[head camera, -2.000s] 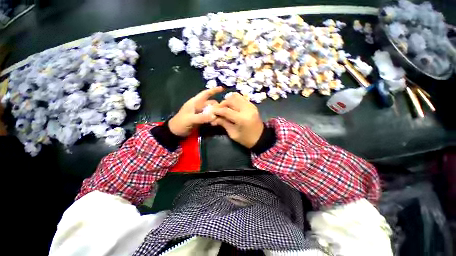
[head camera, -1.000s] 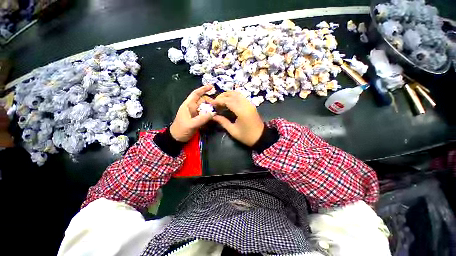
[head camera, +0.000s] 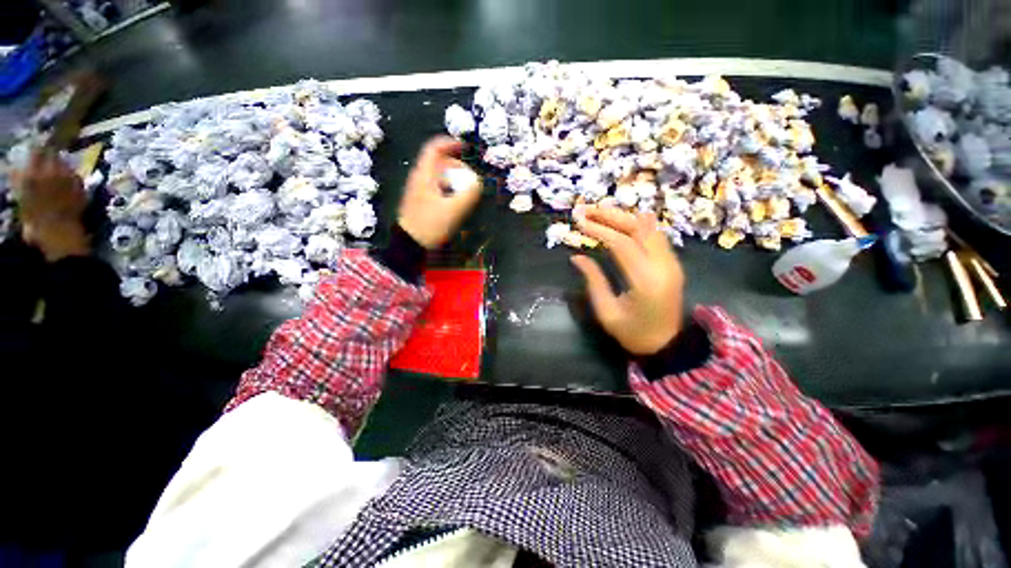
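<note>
My left hand (head camera: 436, 200) is raised above the table between the two piles, with a small white flower head (head camera: 458, 179) in its curled fingers. My right hand (head camera: 634, 277) is at the front edge of the centre pile of unfinished flower heads (head camera: 665, 144), fingers and thumb apart. Its fingertips are close to a small whitish-yellow flower head (head camera: 563, 235); I cannot tell whether they touch it. The larger grey-lilac flower heads (head camera: 238, 189) lie in a pile at the left.
A red card (head camera: 449, 327) lies at the table's near edge. A white glue bottle (head camera: 815, 266), gold-coloured rods (head camera: 962, 285) and a crumpled white cloth (head camera: 911, 200) lie at the right. A metal bowl (head camera: 931, 162) holds flower heads. Another person's hand (head camera: 50, 200) is at the far left.
My hands have moved apart, the flower head staying in my left. My right hand has moved right towards the centre pile. The view has shifted left, showing another person's hand.
</note>
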